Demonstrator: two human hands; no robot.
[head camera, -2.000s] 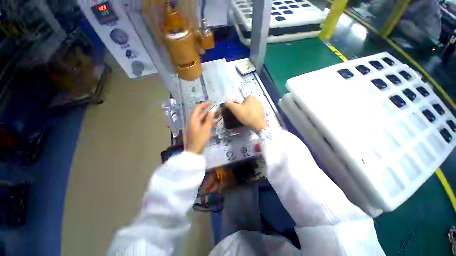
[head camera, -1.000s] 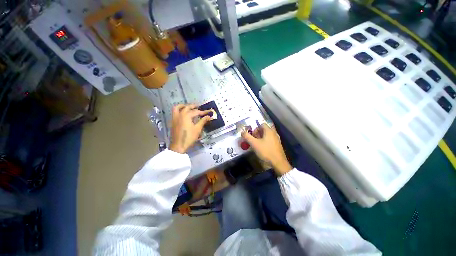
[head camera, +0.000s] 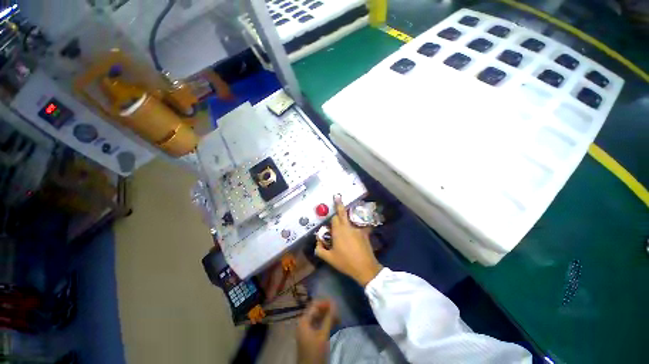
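Observation:
A metal case (head camera: 267, 177) with a copper-coloured rim sits on the black fixture (head camera: 276, 188) on the machine's perforated bed. My right hand (head camera: 350, 250) is at the front panel's right end. Its index finger points forward, with the tip at the small button beside the red button (head camera: 322, 210). A small ring-like piece (head camera: 324, 235), seemingly another metal case, shows between its thumb and curled fingers, partly hidden. My left hand (head camera: 315, 330) is low in the picture, blurred, off the machine; whether it holds anything is unclear.
The orange dispensing barrel (head camera: 160, 125) stands left of the bed. A crumpled shiny wipe (head camera: 364, 214) lies by the front right corner. A white foam tray stack (head camera: 427, 142) with black housings is at right. A black keypad (head camera: 240, 293) hangs below the machine.
My left hand has let go of the case on the fixture and dropped back towards my body. My right hand has moved from the fixture to the panel's right end. The view has shifted.

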